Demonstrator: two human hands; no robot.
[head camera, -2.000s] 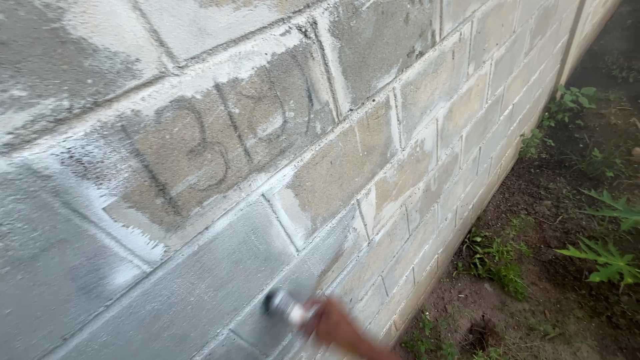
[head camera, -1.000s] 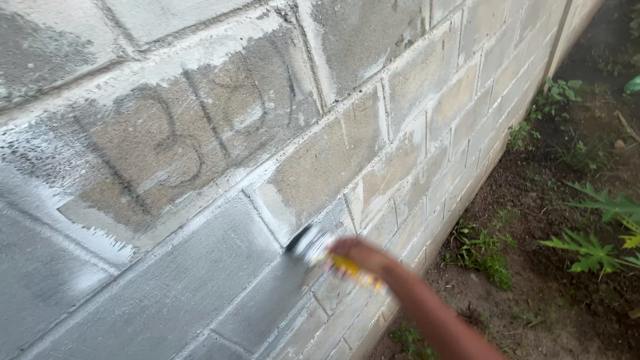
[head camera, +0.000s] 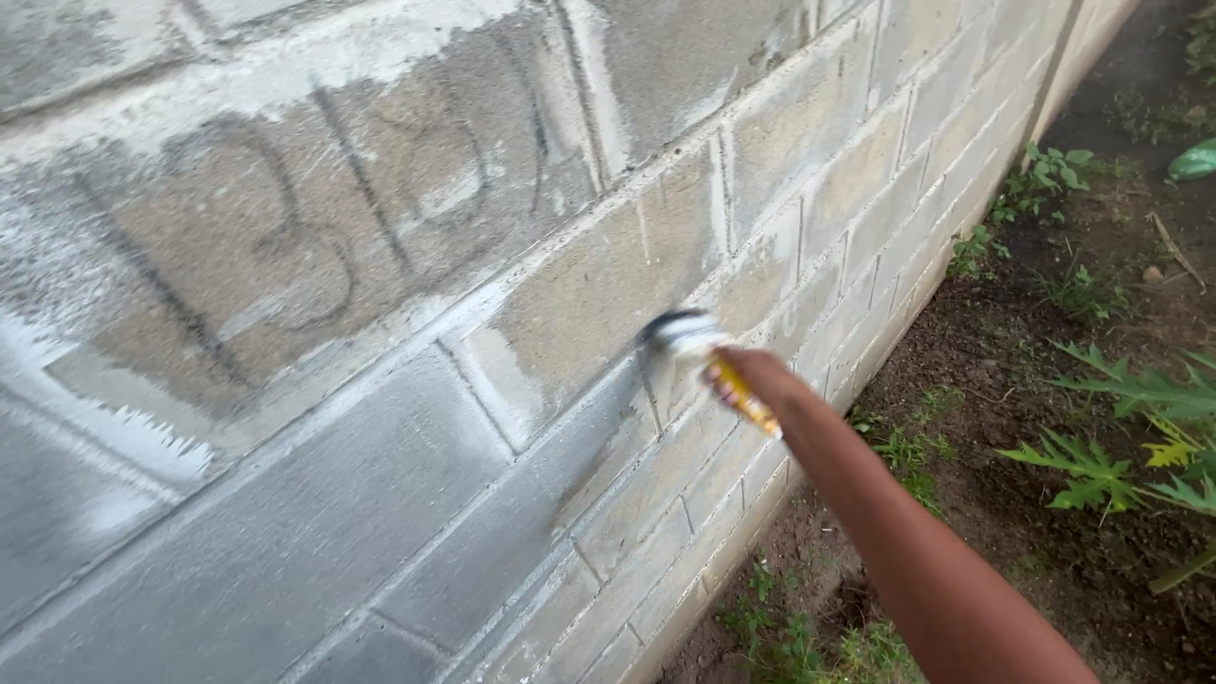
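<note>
My right hand (head camera: 746, 380) grips a paintbrush (head camera: 689, 334) by its yellow handle. The dark bristles press on the concrete block wall (head camera: 598, 285), near a mortar joint right of the view's middle, and are slightly blurred. Fresh-looking grey paint (head camera: 313, 532) coats the blocks at the lower left and runs up to the brush. Above and to the left, a bare tan block bears dark, hand-drawn marks, with whitish paint around its edges. My left hand is out of view.
Along the wall's foot on the right runs brown soil (head camera: 950, 332) with small weeds (head camera: 912, 456). A leafy green plant (head camera: 1092, 470) spreads at the right edge. A green object (head camera: 1193, 160) lies near the upper right edge, and a thin stick (head camera: 1176, 252) below it.
My right hand with the brush has moved up and to the right along the wall, from the lower blocks. More of the forearm shows than two seconds ago.
</note>
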